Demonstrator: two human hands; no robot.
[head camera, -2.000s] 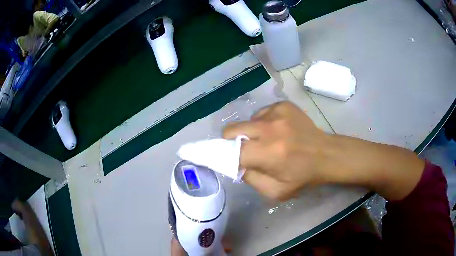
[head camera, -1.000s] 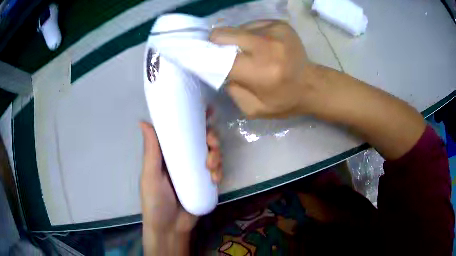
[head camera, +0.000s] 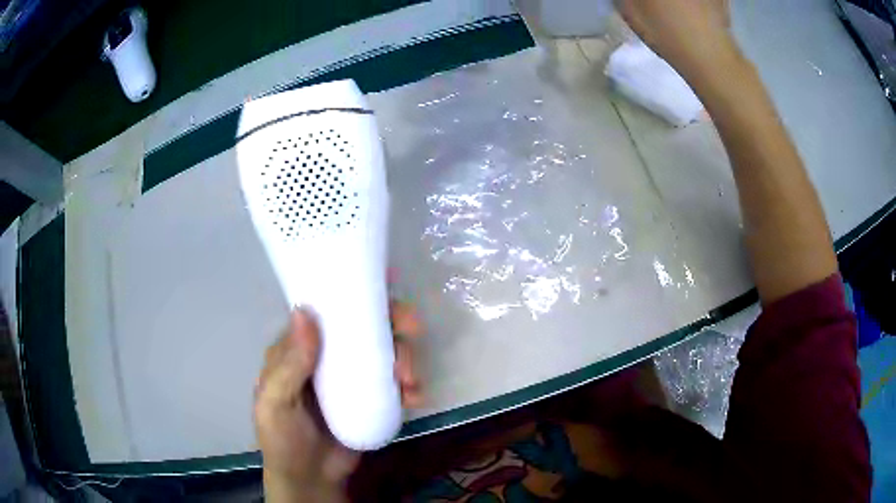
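Note:
A white handset (head camera: 329, 255) stands nearly upright in the picture, wide head up, its rear grille of small dark holes facing me. A thin dark seam runs across the head. My left hand (head camera: 295, 393) grips its rounded handle, thumb on the left side and fingers on the right. My right hand (head camera: 678, 25) is at the top edge, partly cut off, beside the translucent bottle (head camera: 574, 18) and above the folded white wipes (head camera: 652, 83). Its fingertips are out of the picture, so what it holds is hidden. The wiping cloth cannot be made out.
Crinkled clear film (head camera: 521, 236) lies on the pale bench (head camera: 187, 344) right of the handset. Another white handset (head camera: 132, 59) lies on the dark green conveyor (head camera: 226, 44) at the upper left. More clear plastic (head camera: 700, 378) hangs below the bench's front edge.
My right hand has moved off the handset, up and right to the bottle. The handset has turned from its side vent to its rear grille and sits slightly lower.

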